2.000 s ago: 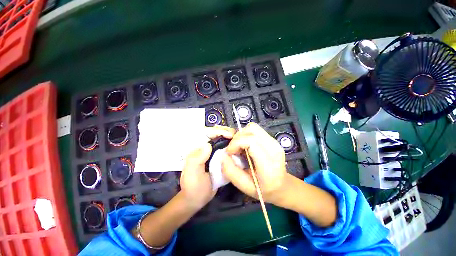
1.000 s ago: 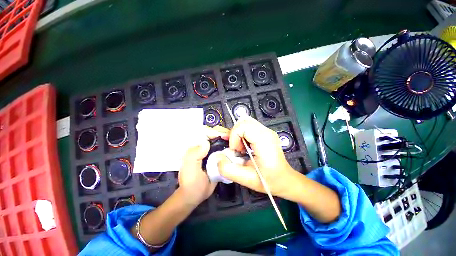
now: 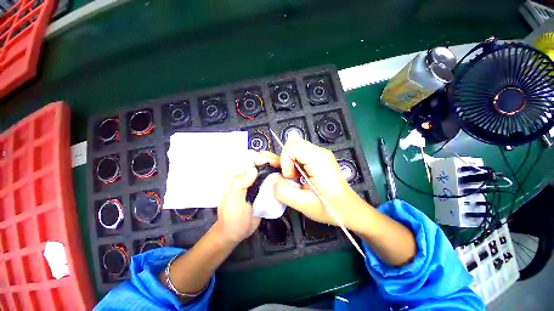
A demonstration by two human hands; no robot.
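Note:
My left hand (image 3: 237,206) holds a small round black unit (image 3: 260,183) above the black foam tray (image 3: 200,234); the fingers hide part of it. My right hand (image 3: 319,185) pinches a small white wiping cloth (image 3: 269,200) against the unit. A long thin tan stick (image 3: 328,209) is also held in my right hand, slanting from upper left to lower right. A flat white sheet (image 3: 206,170) lies on the tray, left of my hands. Round black units (image 3: 144,164) sit in the tray's pockets, some with red or copper-coloured rims.
A red tray (image 3: 36,206) lies left, another (image 3: 21,42) at the upper left. At right are a dark pen-like tool (image 3: 387,169), a bottle (image 3: 419,79), a black fan (image 3: 509,100), a white power strip (image 3: 452,191) with cables and a white parts tray (image 3: 491,261).
The stick has swung, its lower end moving right towards my right sleeve. The cloth has shifted and more of the black unit shows. My hands stay in about the same place.

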